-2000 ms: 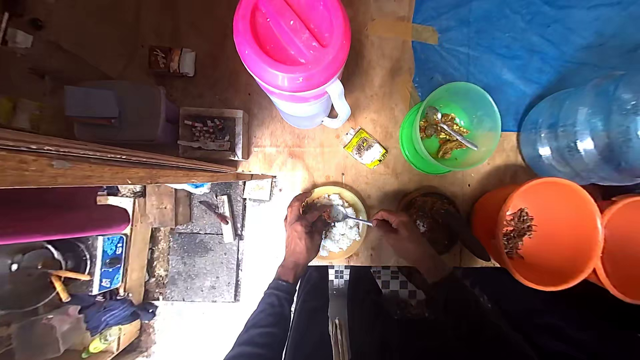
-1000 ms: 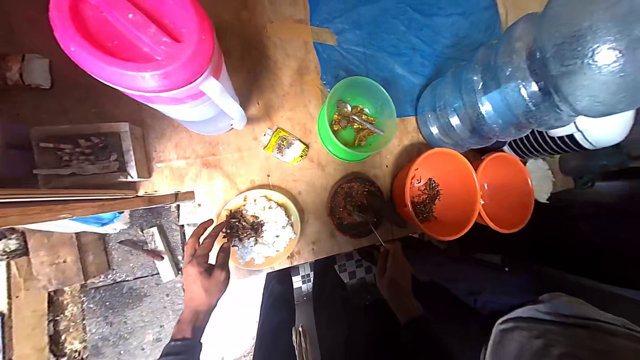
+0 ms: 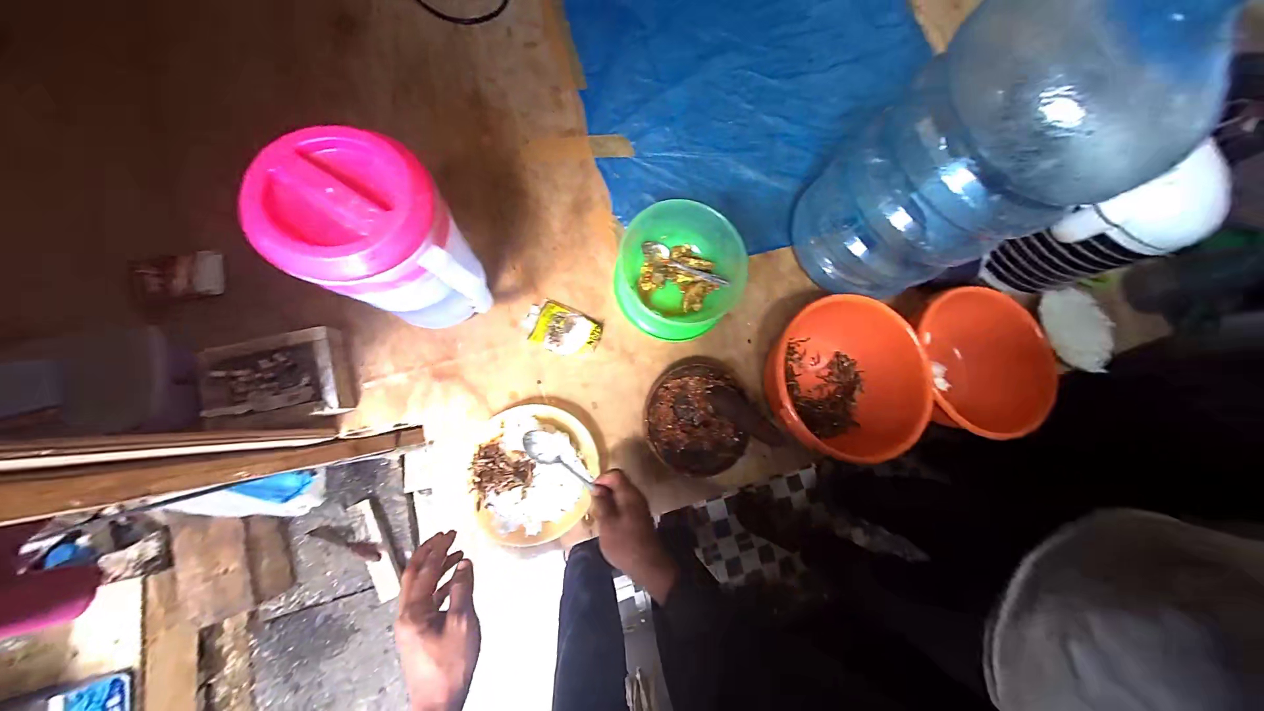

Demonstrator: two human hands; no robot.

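Observation:
My right hand [image 3: 630, 528] grips the handle of a metal spoon [image 3: 559, 456], whose bowl lies over white rice [image 3: 538, 502] on a yellow plate [image 3: 585, 434]. Brown shredded food [image 3: 500, 468] covers the rice's left side. My left hand [image 3: 435, 612] is held off the plate, below and left of it, fingers apart and holding nothing. Right of the plate stands a dark stone mortar [image 3: 660, 456] with red sambal-like paste [image 3: 688, 407] and a dark pestle [image 3: 748, 415] in it. A green bowl [image 3: 681, 321] holds yellowish food and a spoon.
Two orange bowls [image 3: 894, 380] [image 3: 997, 365], the nearer with brown shreds, stand at right beside large clear water bottles [image 3: 913, 188]. A pink-lidded jug [image 3: 346, 212] and a yellow packet [image 3: 564, 328] lie beyond the plate. A person in a grey head covering [image 3: 1126, 617] is at lower right.
My right hand with the spoon has moved from the mortar to the plate. My left hand has drawn back from the brown food. The view has shifted.

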